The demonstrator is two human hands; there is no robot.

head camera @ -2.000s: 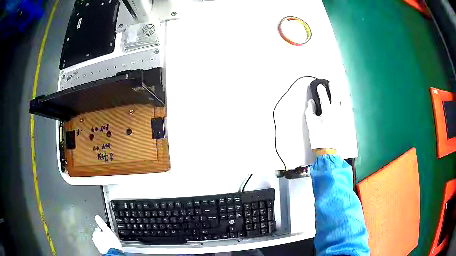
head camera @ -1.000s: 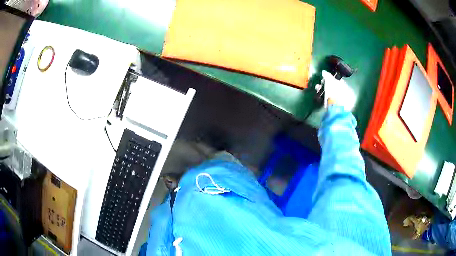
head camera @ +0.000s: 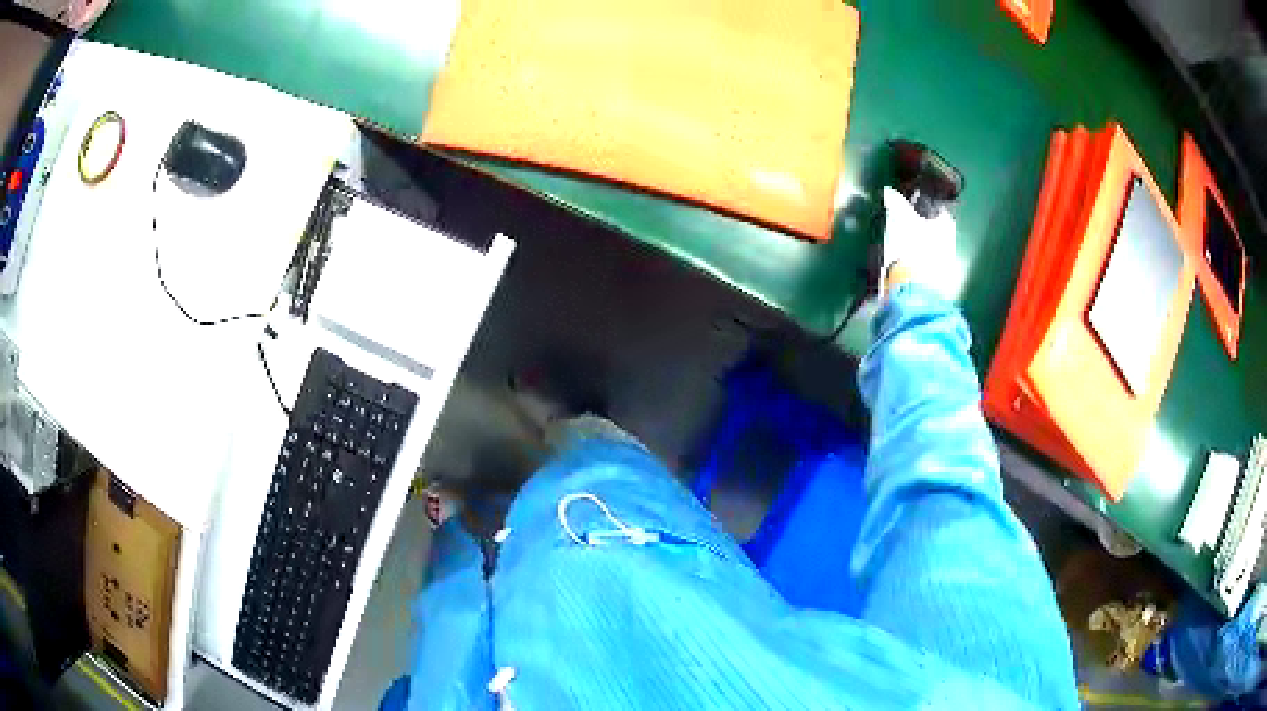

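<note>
My right hand (head camera: 918, 245), in a white glove, is closed around a small black handheld scanner (head camera: 927, 172) on the green bench (head camera: 778, 272). The scanner's head shows beyond my fingers, and its dark cable runs down to the bench edge. A large orange foam pad (head camera: 646, 104) lies to the left of my hand. To the right, a grey tablet (head camera: 1137, 288) lies on a stack of orange foam pads (head camera: 1056, 403). My left hand is not in view.
A white table at left holds a black mouse (head camera: 206, 157) and a tape roll (head camera: 102, 147). A black keyboard (head camera: 327, 528) lies on its tray. The brown fixture base (head camera: 132, 590) is at lower left. A blue bin (head camera: 799, 507) stands below the bench. Another dark tablet (head camera: 1223, 250) is at far right.
Since two seconds ago, my right hand has left the mouse and closed on the scanner, and the view has turned right. Over the last second the view has shifted slightly; the hand stays on the scanner.
</note>
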